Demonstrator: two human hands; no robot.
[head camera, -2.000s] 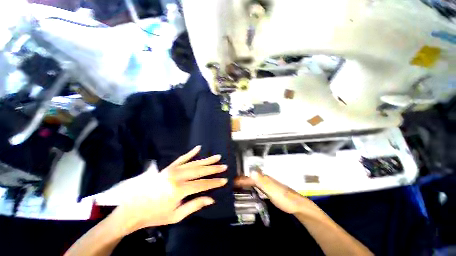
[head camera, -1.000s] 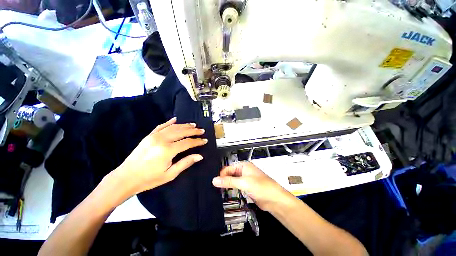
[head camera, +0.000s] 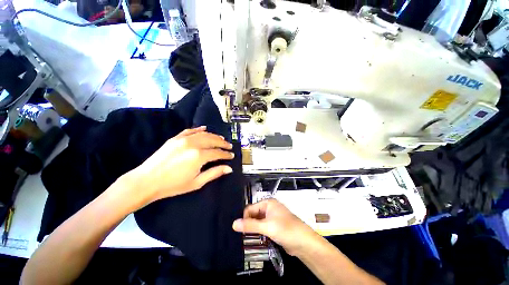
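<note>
A large black garment (head camera: 195, 222) lies left of the needle, its straight right edge running under the presser foot (head camera: 235, 133) of the cream-white sewing machine (head camera: 335, 61). My left hand (head camera: 192, 161) lies palm down on the cloth, fingers slightly spread, just below and left of the needle. My right hand (head camera: 270, 222) pinches the garment's right edge between thumb and fingers, above the shiny metal edge guide (head camera: 259, 253). The undersides of my right fingers are hidden.
A grey block (head camera: 278, 141) sits on the machine bed. A dark recess with small metal bits (head camera: 390, 206) is at the right. Thread cones (head camera: 42, 118) and a clear sheet (head camera: 131, 83) are at the left. A blue crate (head camera: 432, 231) stands at the lower right.
The camera view has shifted. My left hand now lies closer to the needle. My right hand has gone from behind the cloth edge to pinching it, lower along the edge.
</note>
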